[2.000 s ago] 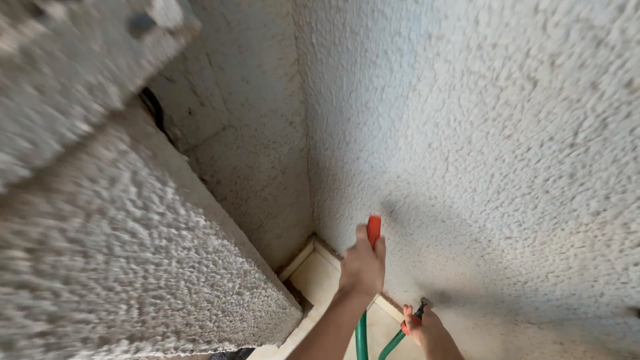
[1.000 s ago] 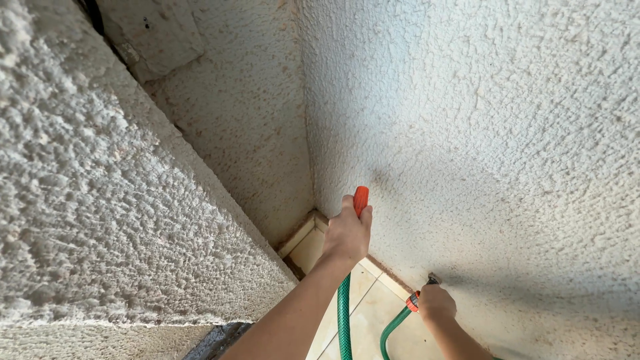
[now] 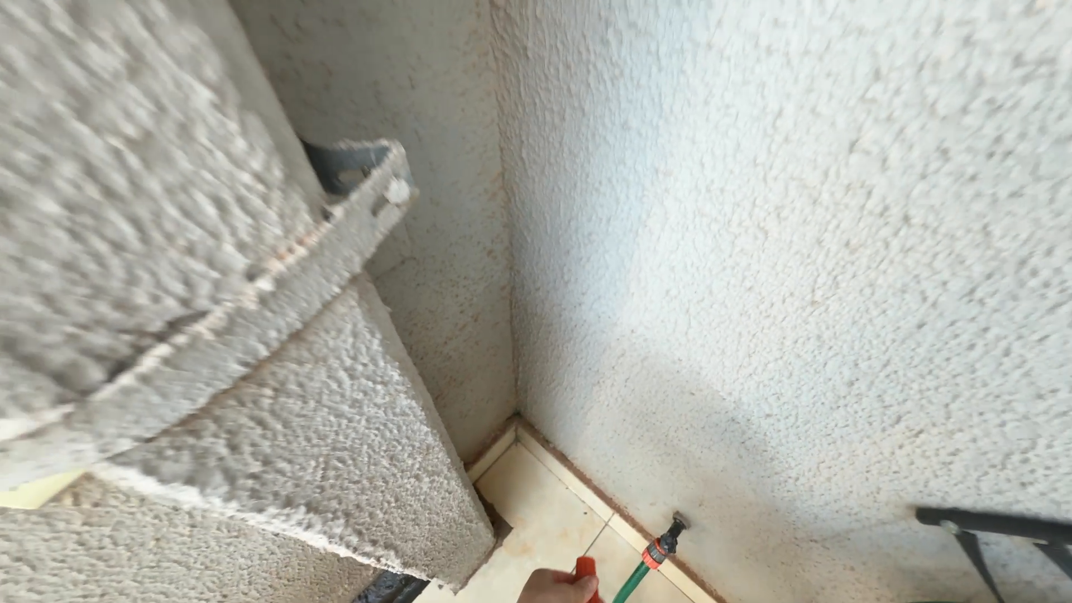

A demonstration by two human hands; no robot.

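My left hand (image 3: 554, 586) shows at the bottom edge, its fingers closed on an orange plastic hose fitting (image 3: 586, 574); the hand's lower part is cut off by the frame. To its right, a green garden hose (image 3: 630, 584) runs up to an orange and black hose connector (image 3: 657, 551). That connector is joined to a black tap fitting (image 3: 677, 526) low on the textured white wall. My right hand is out of the picture.
A rough plastered column (image 3: 368, 435) stands at the left, with a plaster-coated metal strap (image 3: 251, 318) across it. Cream floor tiles (image 3: 536, 502) lie in the corner below. A black metal bracket (image 3: 997, 523) projects at the lower right.
My right hand, earlier at the hose connector by the wall, has left the view. My left hand, still on the orange piece, now shows only at the bottom edge. The view has shifted.
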